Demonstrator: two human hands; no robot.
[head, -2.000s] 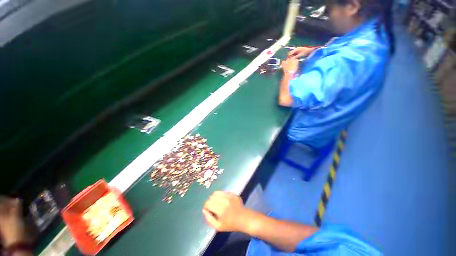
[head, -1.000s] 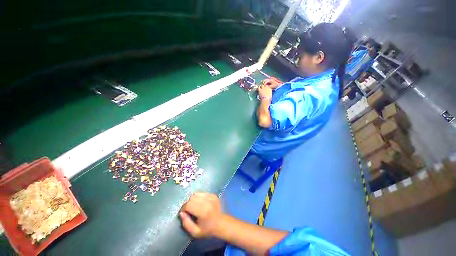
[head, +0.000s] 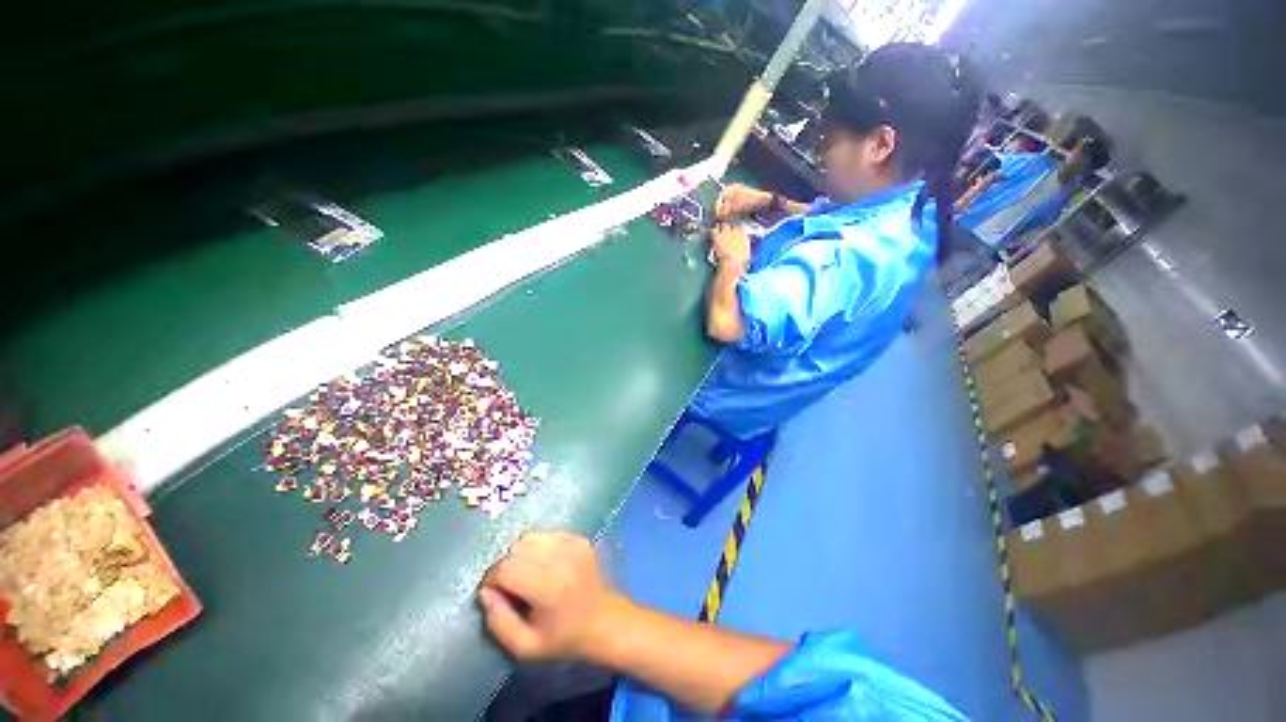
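My right hand (head: pixel 543 600) rests at the front edge of the green bench, fingers curled into a loose fist. Nothing shows in it, but the inside of the fist is hidden. My left hand is not in the picture. A pile of small loose components (head: pixel 409 437), glinting copper, purple and gold, lies on the bench beyond my right hand. An orange-red parts bin (head: pixel 172 621) at the lower left, cut off by the picture's edge, holds small pale pieces (head: pixel 78 571).
A white belt edge rail (head: pixel 409 299) runs between bench and green conveyor belt (head: pixel 169 339). Phone bodies (head: pixel 343 233) lie spaced on the belt. A seated person in a blue smock (head: pixel 832 296) works farther along. Cardboard boxes (head: pixel 1142 543) stand on the floor at right.
My left hand, at the lower left edge two seconds ago, is out of the picture. The view has swung right, so bin and pile sit farther left. My right hand stays curled at the bench edge.
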